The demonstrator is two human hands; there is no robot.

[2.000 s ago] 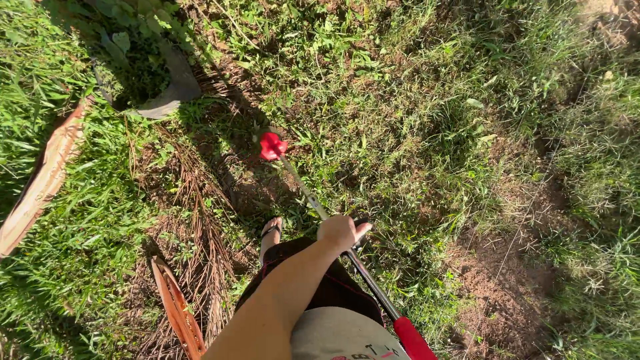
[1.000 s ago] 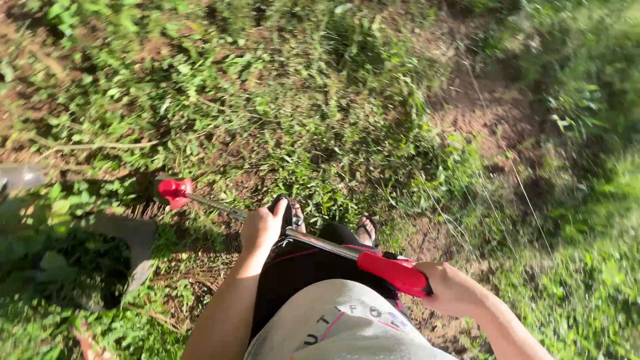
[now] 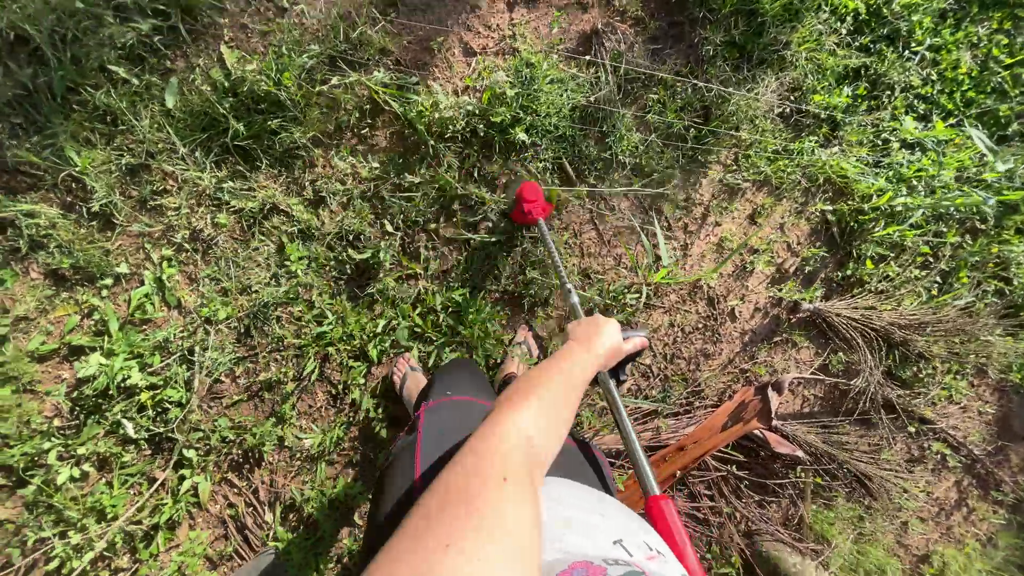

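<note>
A grass trimmer with a metal shaft slants from the bottom edge up to its red head, which is over low grass and bare soil. My left hand is closed around it at the black front handle, near mid-shaft. The red rear housing runs out of the frame at the bottom. My right hand is outside the view. Thin grass stems lie beside the head; its cutting part cannot be made out.
My feet in flip-flops stand on the grass behind the trimmer head. To the right lie a split reddish-brown palm sheath and dry branched stalks. A thin pale line, perhaps a wire or string, crosses the ground ahead.
The view has swung widely over the ground. One second ago my right hand was on the trimmer's red rear part; it is now out of view. My left hand remains on the trimmer.
</note>
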